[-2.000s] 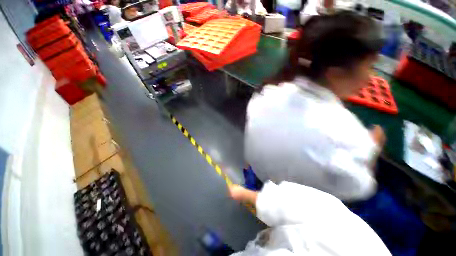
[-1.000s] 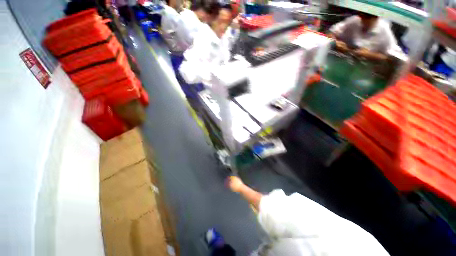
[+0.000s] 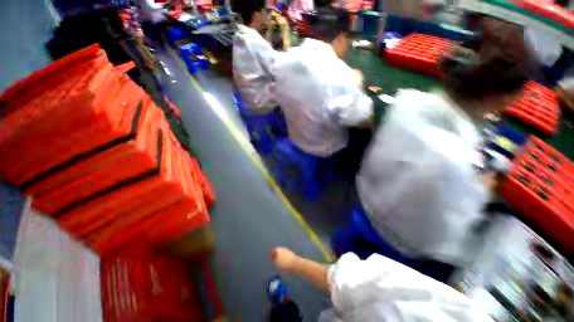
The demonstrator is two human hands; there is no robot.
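Note:
My right hand (image 3: 286, 259) reaches forward from a white sleeve over the grey aisle floor at the lower middle. It is slightly blurred, looks curled closed, and nothing shows in it. My left hand is out of the picture. Nearest ahead on the left is a tall stack of red plastic trays (image 3: 126, 170) with dark bands between some layers. My right hand is apart from the stack, to its right. The tip of my shoe (image 3: 276, 288) shows below the hand.
Seated people in white coats (image 3: 422, 176) line the aisle's right side on blue stools (image 3: 302, 170). Their green bench holds red trays (image 3: 418, 51). A yellow floor line (image 3: 277, 188) runs along the aisle (image 3: 236, 207). A red box (image 3: 148, 289) stands low left.
The view has moved forward along the aisle. The red stack is much nearer, and the cartons and white cart have left view. Seated people now line the right. My right hand remains extended.

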